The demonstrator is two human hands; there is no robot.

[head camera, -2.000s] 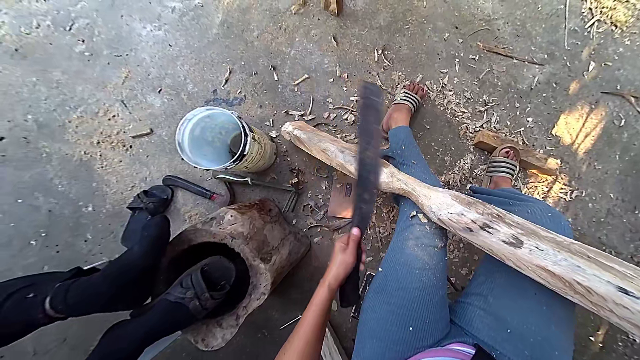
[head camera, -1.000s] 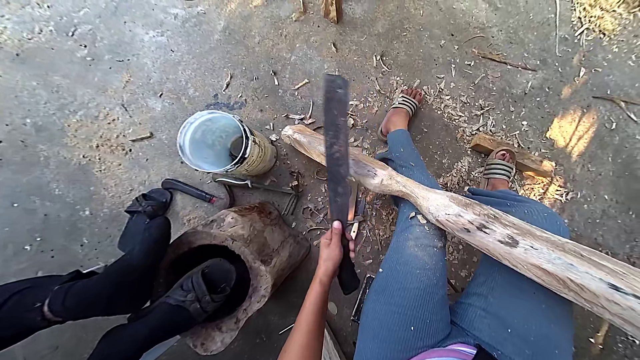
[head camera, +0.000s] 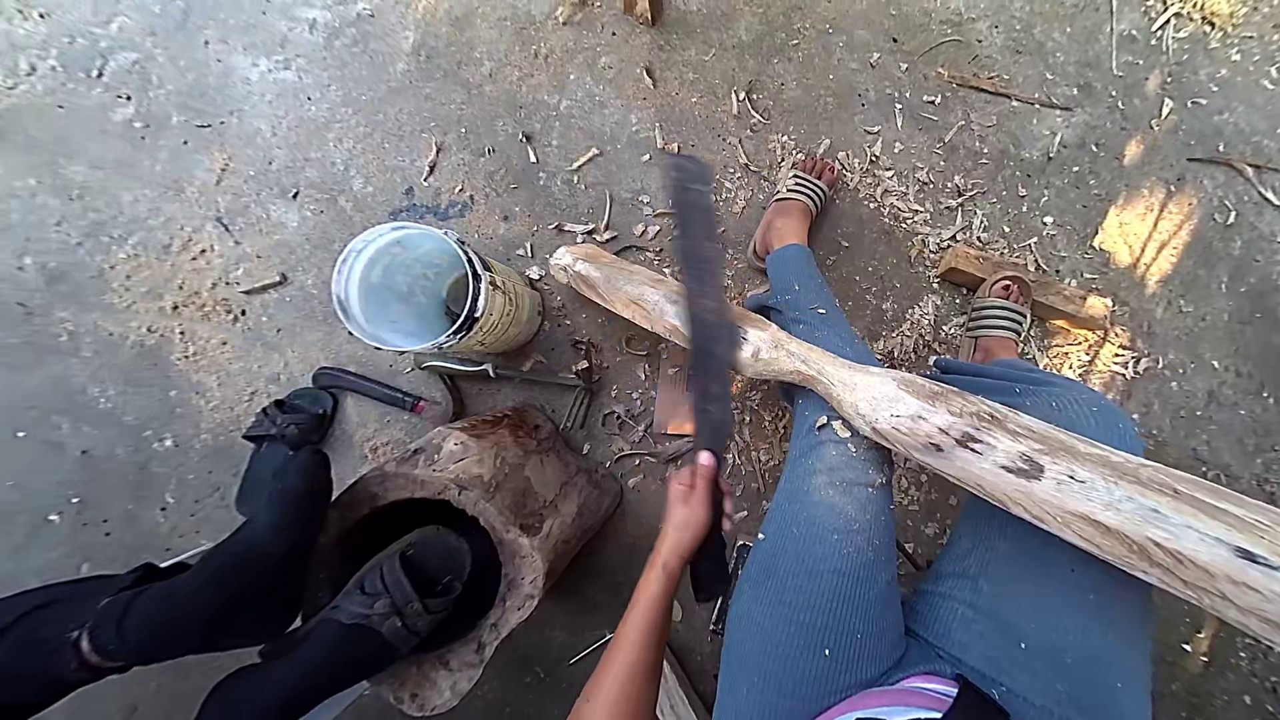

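Observation:
My left hand [head camera: 695, 495] is closed around the dark handle of a machete [head camera: 708, 330]. Its long blade points away from me, blurred, and crosses over a long debarked wooden pole [head camera: 960, 435]. Whether blade and wood touch cannot be told. The pole has a narrowed neck and lies slantwise across my legs in blue trousers; its rounded end is near a bucket [head camera: 510, 305]. My right hand is out of view. Wood chips lie on my trousers and around my feet.
Left of my hand lies a hollowed log [head camera: 560, 480]; another person's sandalled foot [head camera: 400, 590] is at its opening. A curved-handled tool [head camera: 368, 388] and a small hand fork [head camera: 500, 371] lie beyond. A wood block [head camera: 1050, 290] lies by my right foot.
The machete has shifted left and then a little back to the right with my left hand. It stays in my grip throughout. The pole and bucket have not plainly moved.

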